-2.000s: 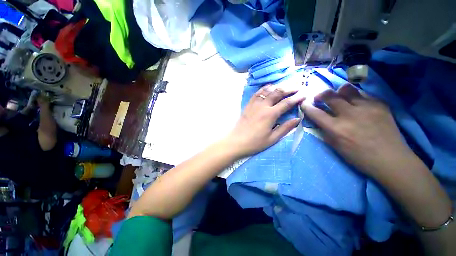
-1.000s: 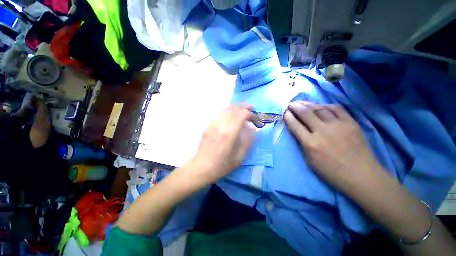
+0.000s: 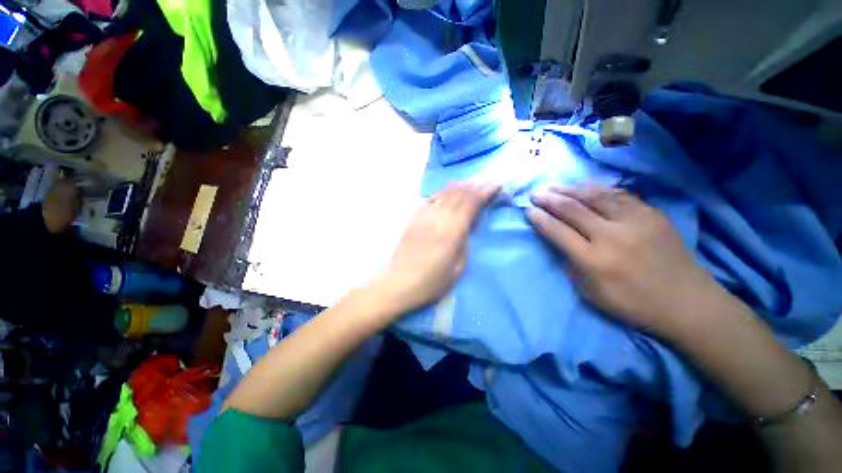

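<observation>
Light blue fabric lies under both hands and hangs over the table's front edge. My left hand is slightly blurred, its fingertips at the fabric just left of the seam area. I cannot see the metal snips in it. My right hand has its bent fingertips on the fabric, a short gap from the left fingertips. The needle area is in bright light just beyond the hands. A folded blue piece lies left of it. A short pale strip shows below my left hand.
The machine head is at top right, with a cream and dark knob. The white table is at left, beside a brown tabletop. Beyond are a second machine, a person's hand, bottles and an orange-red pile.
Small metal snips seen in my left hand one second ago no longer show. The left fingertips have moved right, closer to the right ones. The fabric below is rearranged, its square flap no longer visible.
</observation>
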